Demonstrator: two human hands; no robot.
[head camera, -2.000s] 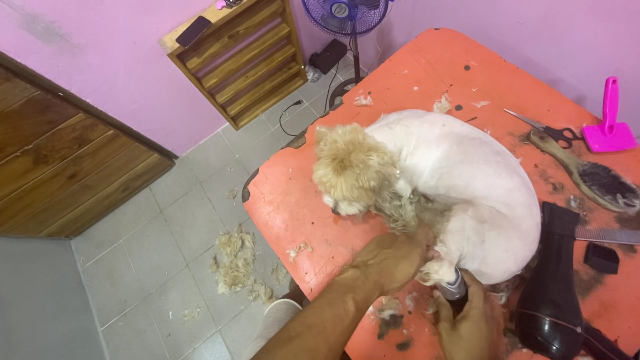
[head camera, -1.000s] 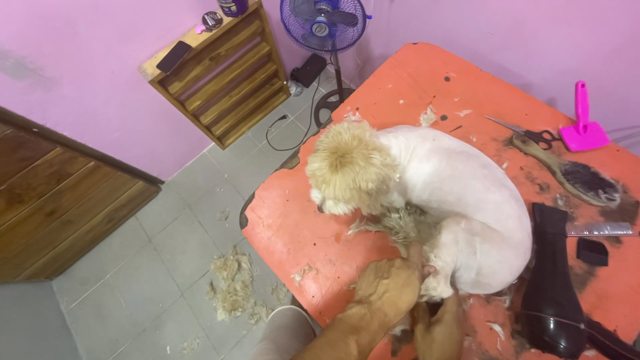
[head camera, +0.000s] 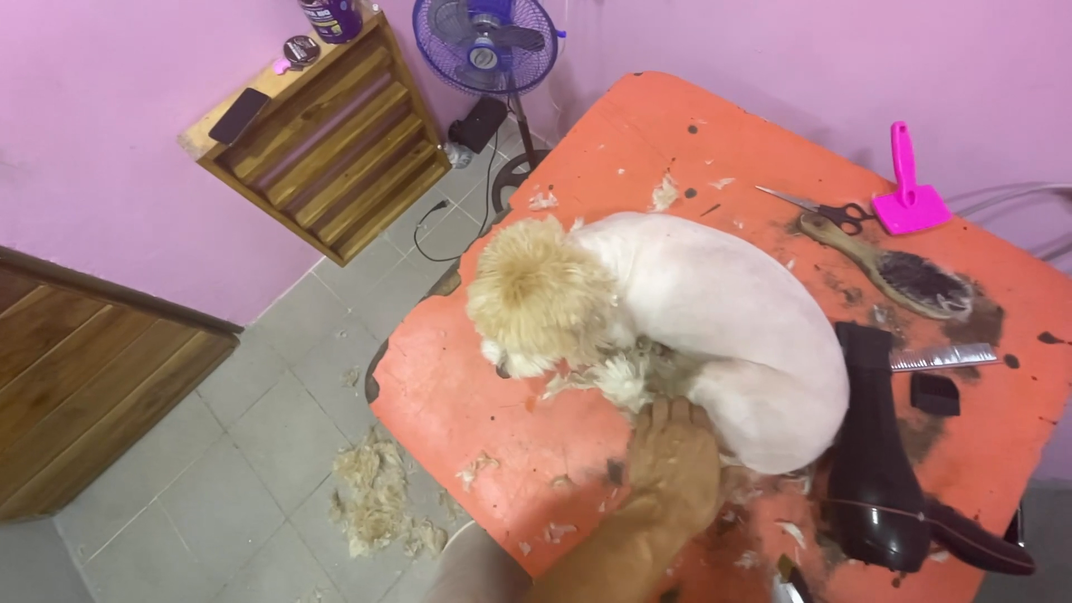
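Observation:
A small dog (head camera: 720, 285) with a close-clipped white body and a fluffy tan head lies curled on the orange table (head camera: 469, 419). My left hand (head camera: 674, 456) rests against its underside by the legs, back of the hand up; the fingertips are hidden, so its grip is unclear. My right hand is out of view. At the bottom edge shows part of a tool, apparently a hair clipper (head camera: 789, 582), with no hand visible on it. A black hair dryer (head camera: 875, 452) lies just behind the dog's rump.
Scissors (head camera: 825, 211), a pink slicker brush (head camera: 910, 208), a wooden-handled brush (head camera: 913, 276), a metal comb (head camera: 946, 358) and a black clipper guard (head camera: 935, 394) lie on the right. Hair clumps (head camera: 377, 494) are on the floor. A fan (head camera: 486, 46) stands beyond the table.
My right hand, at the dog's hind leg with a clipper two seconds ago, has gone out of view. The left hand stays by the dog's legs. The dog's head has lifted clear of the forearm area only slightly, if at all.

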